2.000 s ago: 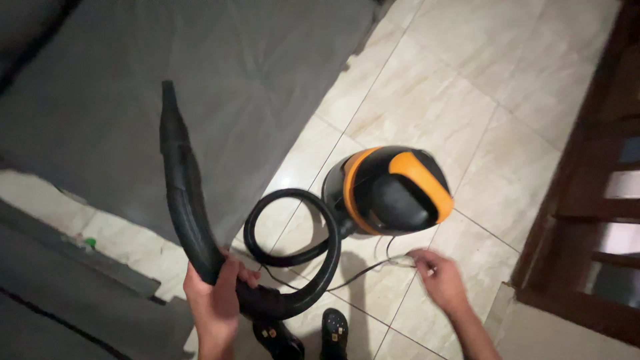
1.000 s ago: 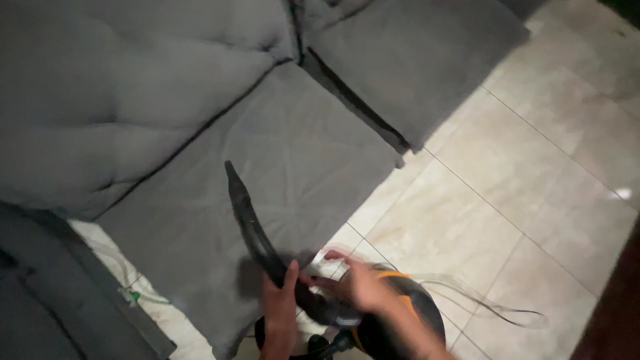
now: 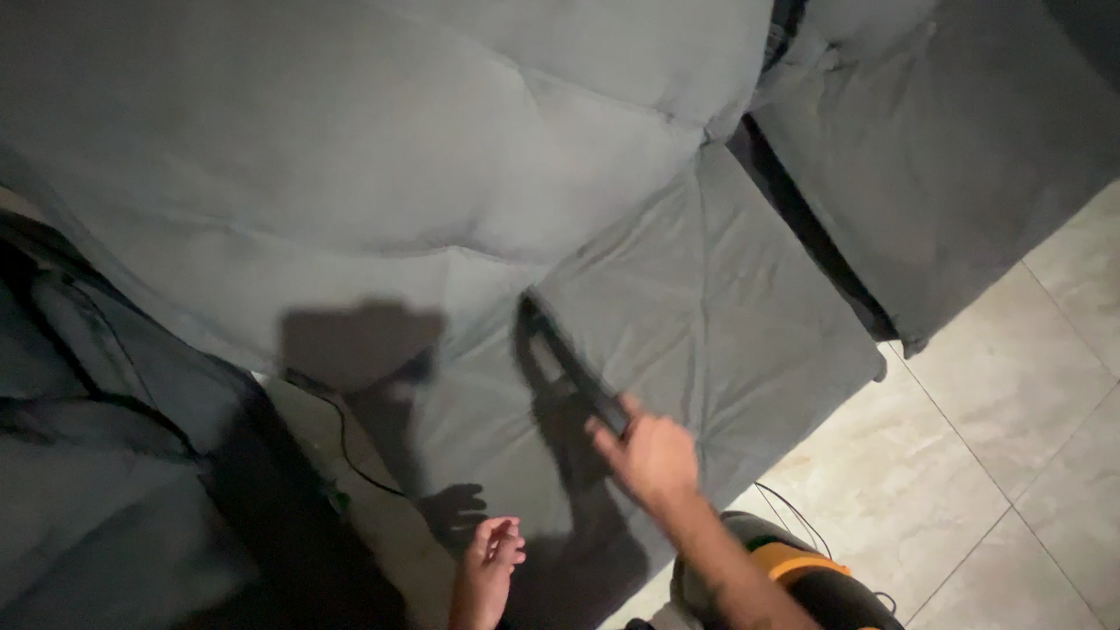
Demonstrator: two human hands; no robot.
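My right hand (image 3: 654, 451) grips the black vacuum nozzle (image 3: 573, 363), whose tip lies at the seam between the grey sofa seat (image 3: 770, 306) and its backrest (image 3: 394, 131). At the bottom centre my left hand (image 3: 492, 556) holds nothing, its fingers slightly curled and apart, over the seat's near edge. The black and orange vacuum cleaner (image 3: 801, 564) stands on the floor at the lower right, partly behind my right forearm. Most of its hose is hidden.
A second sofa section (image 3: 945, 157) stands at the upper right, past a dark gap. Another grey upholstered piece (image 3: 114, 490) is at the left. A black cable (image 3: 346, 446) runs across the floor between the pieces. Pale floor tiles (image 3: 962, 437) show at the right.
The nozzle has passed from my left hand to my right hand, and its tip has moved to the sofa's seam. My left hand has let go. The view has shifted toward the sofa.
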